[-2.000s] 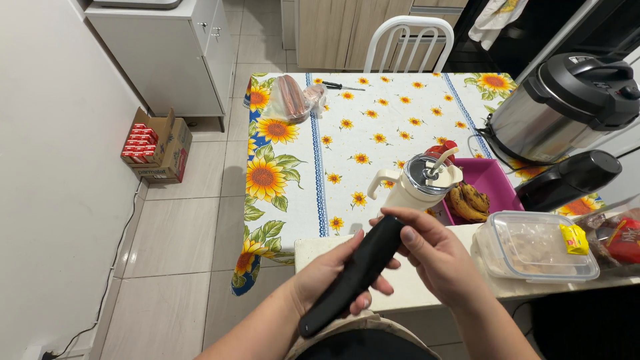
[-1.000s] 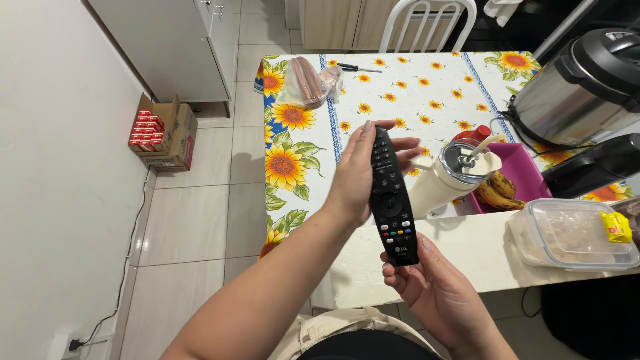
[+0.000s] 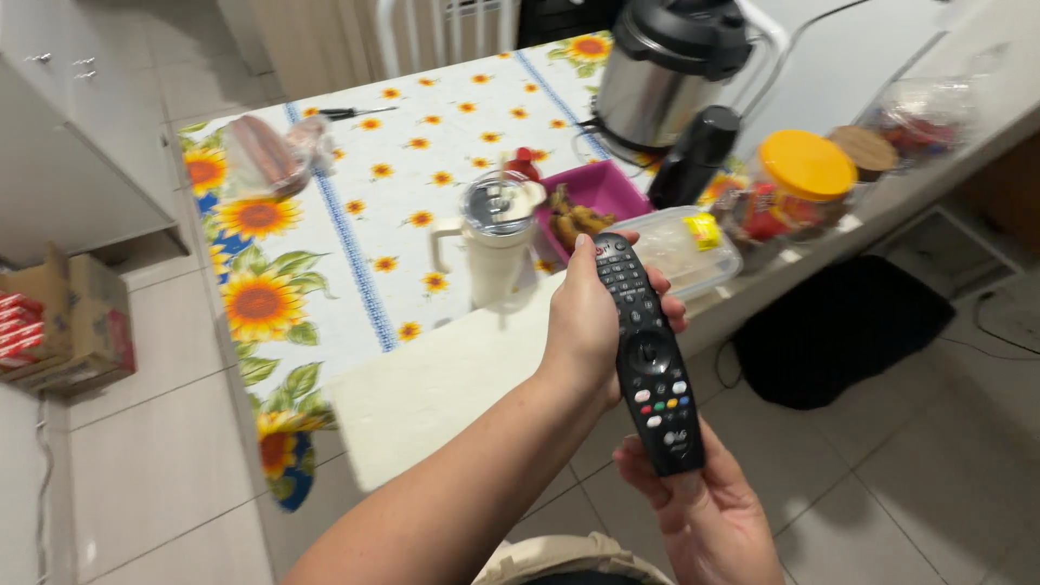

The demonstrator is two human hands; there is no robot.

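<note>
A black LG remote control (image 3: 648, 357) is held with its buttons facing up, in front of my body and beyond the table's near edge. My left hand (image 3: 587, 325) grips its upper part, the thumb along the side and fingertips showing at the right edge. At the lower end, my right hand (image 3: 707, 504) has its thumb and fingers on the remote. A cream tumbler (image 3: 497, 244) with a handle, clear lid and straw stands on the table just beyond my left hand. Behind my left fingers lies a clear lidded plastic container (image 3: 678, 248) with a yellow packet (image 3: 702, 231) on it.
The sunflower tablecloth (image 3: 357, 268) carries a magenta bin (image 3: 597, 191) with bananas (image 3: 573, 218), a screwdriver (image 3: 355, 112), bagged meat (image 3: 268, 154), an electric pressure cooker (image 3: 670, 81) and a yellow-lidded jar (image 3: 804, 175). A white board (image 3: 422, 390) lies at the near edge. Cardboard boxes (image 3: 81, 325) stand on the floor.
The remote was turned dark side up two seconds before; its buttons now face me. My left hand has shifted from its lower part to its upper part. The view has swung right.
</note>
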